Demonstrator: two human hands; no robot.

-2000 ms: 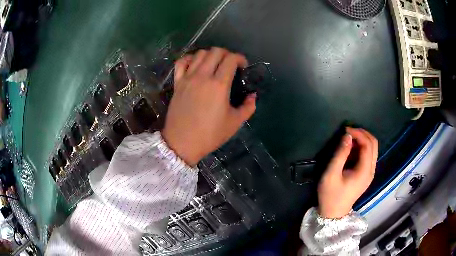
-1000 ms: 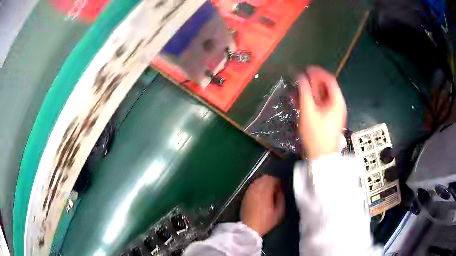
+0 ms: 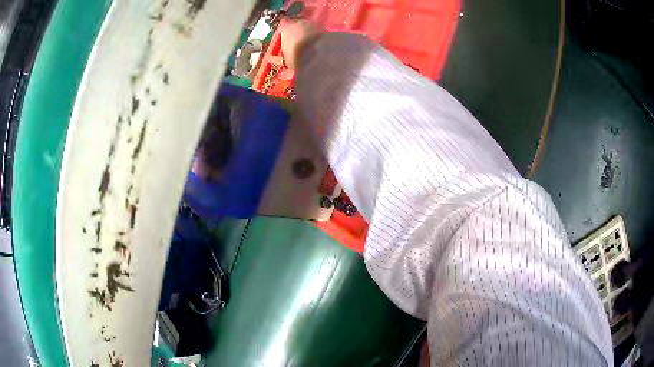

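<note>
My right hand (image 3: pixel 295 41) is far forward at the top, blurred and partly covered by its pinstriped sleeve. It is over the red-orange tray (image 3: pixel 409 32), at the tray's left part near small loose parts (image 3: pixel 272 77). Its fingertips are not clear, and I cannot tell if it holds anything. A sliver of skin at the bottom edge beside the sleeve may be my left hand (image 3: pixel 424 355); the rest is out of view or hidden.
A blue bin or block (image 3: pixel 262 154) and a grey plate with a dark round spot (image 3: pixel 303 169) lie beside the tray. A worn white curved band (image 3: pixel 122 186) crosses the left. A power strip (image 3: pixel 606 251) is at the right, with cables (image 3: pixel 215 287) lower left.
The view has swung left and forward. My right hand has moved from above the clear plastic to the red-orange tray. My left hand has dropped almost out of view.
</note>
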